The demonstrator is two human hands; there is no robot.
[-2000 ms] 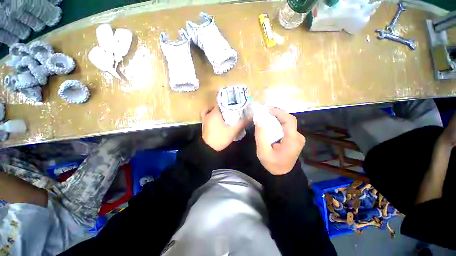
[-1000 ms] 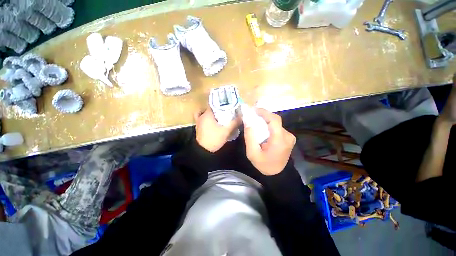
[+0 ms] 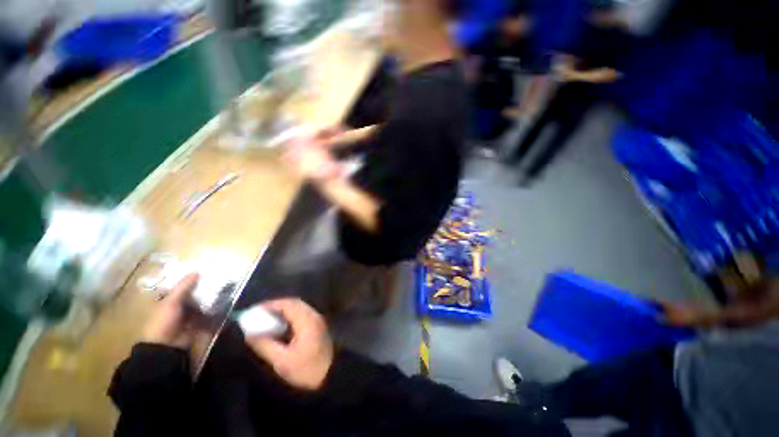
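Observation:
The view is strongly blurred. My right hand (image 3: pixel 301 346) is closed around a small white squeeze bottle (image 3: pixel 260 323), its narrow tip pointing left. My left hand (image 3: pixel 174 317) is at the bench edge, left of the bottle, thumb and fingers partly showing. A bright blur lies beside my left fingers; I cannot tell whether it is a housing or glare, so what the left hand holds is unclear. The tan bench (image 3: pixel 102 341) runs from lower left to the top.
A white plastic bag (image 3: pixel 85 237), blurred wrenches (image 3: pixel 207 195) and a yellow tube (image 3: pixel 58 357) are on the bench. A neighbour in black (image 3: pixel 414 162) works beyond. A filled blue bin (image 3: pixel 457 277) stands on the floor. A person at right holds a blue bin (image 3: pixel 589 317).
The view has swung far to the right, bringing in the neighbour, floor and blue bins. The ribbed housings and rings have left view. The bottle remains in my right hand.

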